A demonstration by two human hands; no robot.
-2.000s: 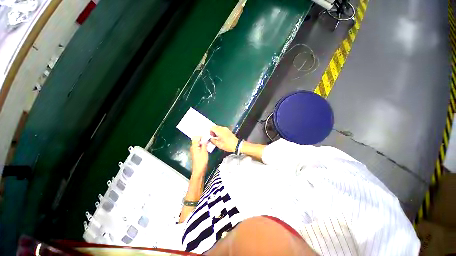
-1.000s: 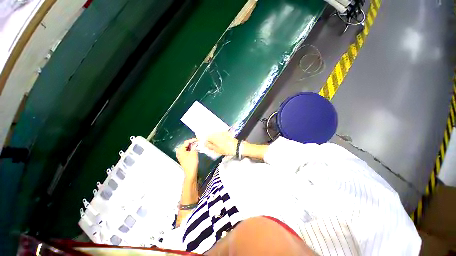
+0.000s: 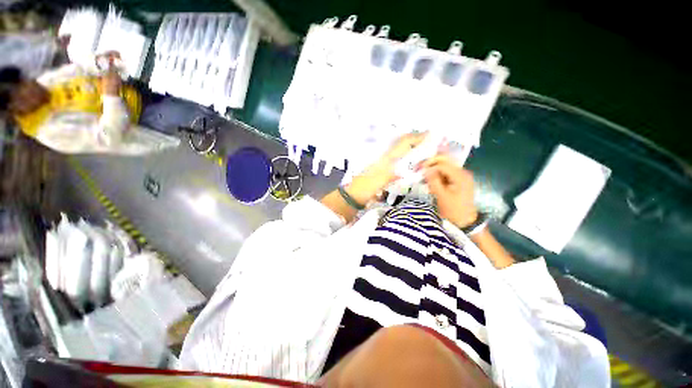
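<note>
A white tray (image 3: 341,91) lies on the green bench in front of me, with a row of grey watch faces near its far edge and white straps sticking out past its edges. My left hand (image 3: 387,165) and my right hand (image 3: 451,186) are close together over its near edge. A small whitish item shows between their fingers; glare hides whether it is a bag or a watch strap. The stack of empty bags (image 3: 563,198) lies flat on the bench to the right of my right hand.
Another tray (image 3: 245,64) of cloudy sleeves lies further left on the bench. A person in yellow and white (image 3: 76,110) sits beyond it. A blue stool (image 3: 248,174) stands on the floor at left. White packed items (image 3: 83,258) lie at the lower left.
The view has swung left, bringing the other person and more trays in. My hands have moved from the bag stack to the tray's near edge.
</note>
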